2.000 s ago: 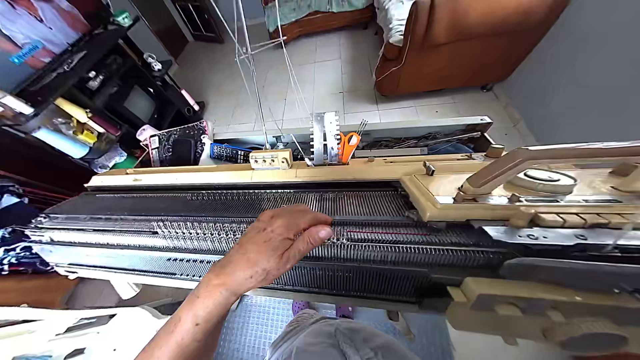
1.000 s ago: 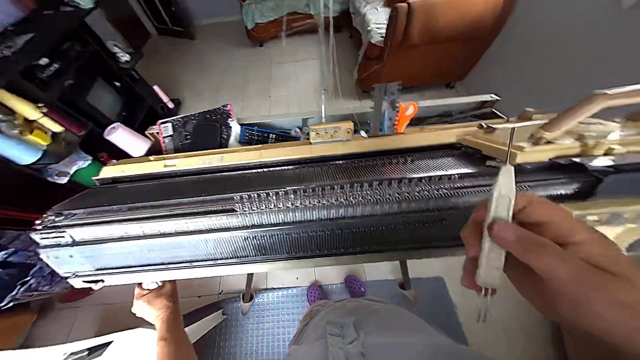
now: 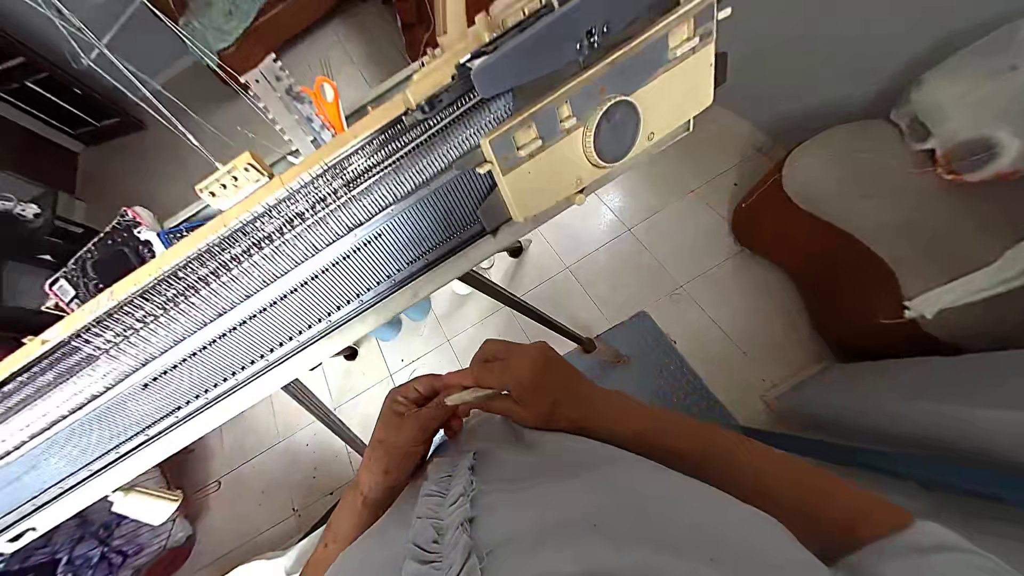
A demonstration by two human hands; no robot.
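A small white-handled tool [image 3: 474,396], likely the pronged transfer tool, is held between the fingers of my right hand [image 3: 532,384], low in front of my body. My left hand [image 3: 412,420] meets it at the fingertips; whether its fingers hold the tool's end or something thin cannot be told. Beyond both hands, the knitting machine's needle bed [image 3: 320,272] runs diagonally from lower left to upper right. Its cream carriage [image 3: 600,120] with a round dial sits at the upper right end of the bed.
Orange-handled scissors [image 3: 326,102] and a toothed metal comb [image 3: 280,100] stand behind the bed, near a cream block [image 3: 234,180] and hanging yarn strands. Metal legs [image 3: 528,308] support the machine. At lower left is a cream bottle [image 3: 146,504]; a brown seat [image 3: 832,264] stands right.
My right hand has moved with the white tool from over the machine to in front of my body. My left hand has come in beside it. The view has swung and tilted strongly.
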